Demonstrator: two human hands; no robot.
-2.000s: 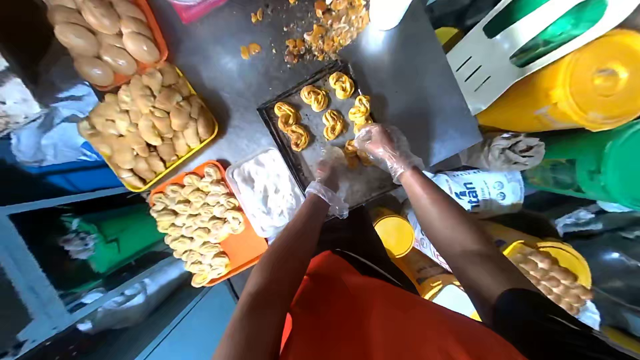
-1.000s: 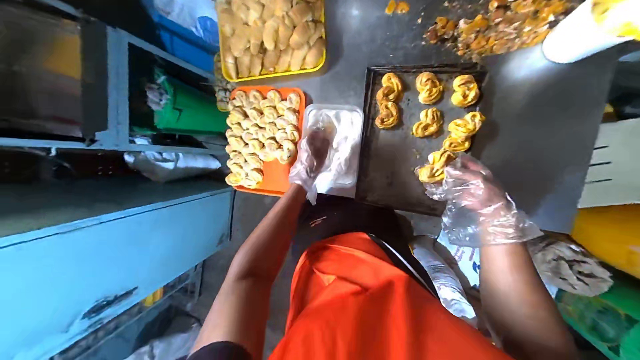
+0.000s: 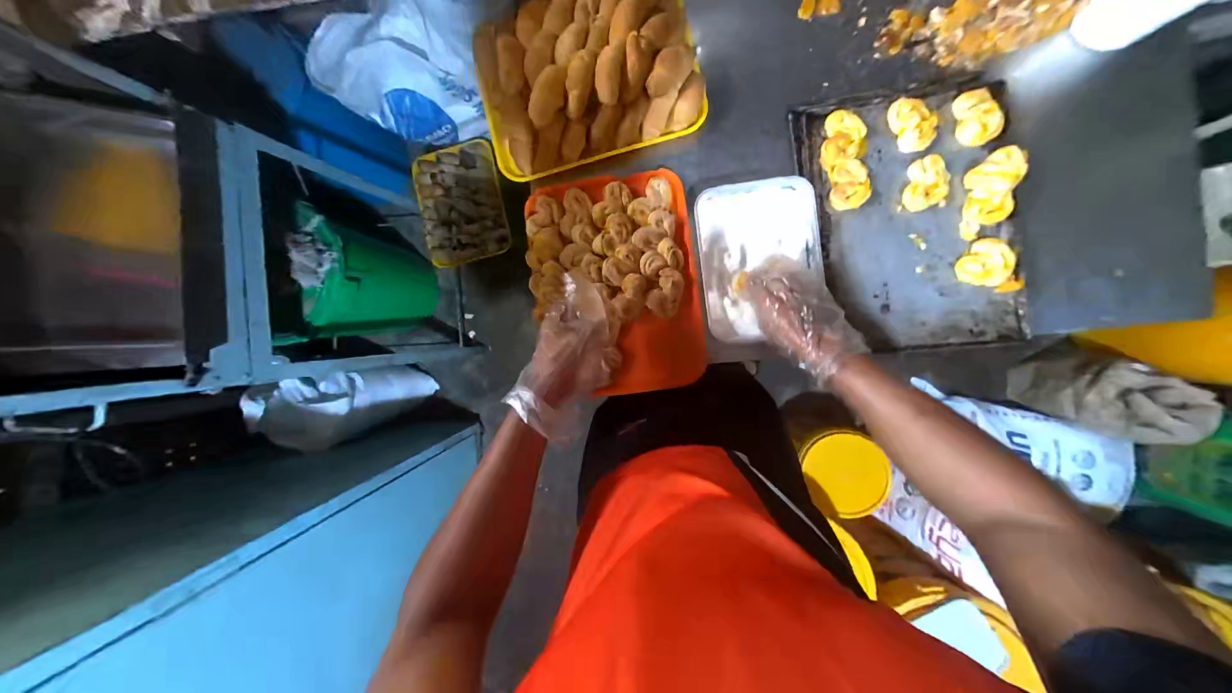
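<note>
Both hands wear clear plastic gloves. My left hand (image 3: 570, 351) is at the lower left of an orange tray (image 3: 669, 356) of twisted pastries (image 3: 616, 236), its fingers among them; whether it grips one is hidden. My right hand (image 3: 794, 313) reaches into a shallow white container (image 3: 756, 207) with a thin white substance inside. A small yellowish piece shows at its fingertips; I cannot tell whether it is held. Right of the container lies a dark metal baking tray (image 3: 866, 279) with several yellow, glossy twisted pastries (image 3: 927, 183) on its upper and right parts.
A yellow-rimmed tray of bread rolls (image 3: 577, 82) stands beyond the orange tray, beside a smaller yellow tray (image 3: 462, 204). Chopped orange-brown bits (image 3: 991, 24) lie on the dark table near a white container (image 3: 1126, 19). Yellow lids (image 3: 847, 474) and sacks sit below the table's right edge.
My right hand has moved from the pastries on the baking tray to the white container. My left hand has left that container for the orange tray. The view has shifted.
</note>
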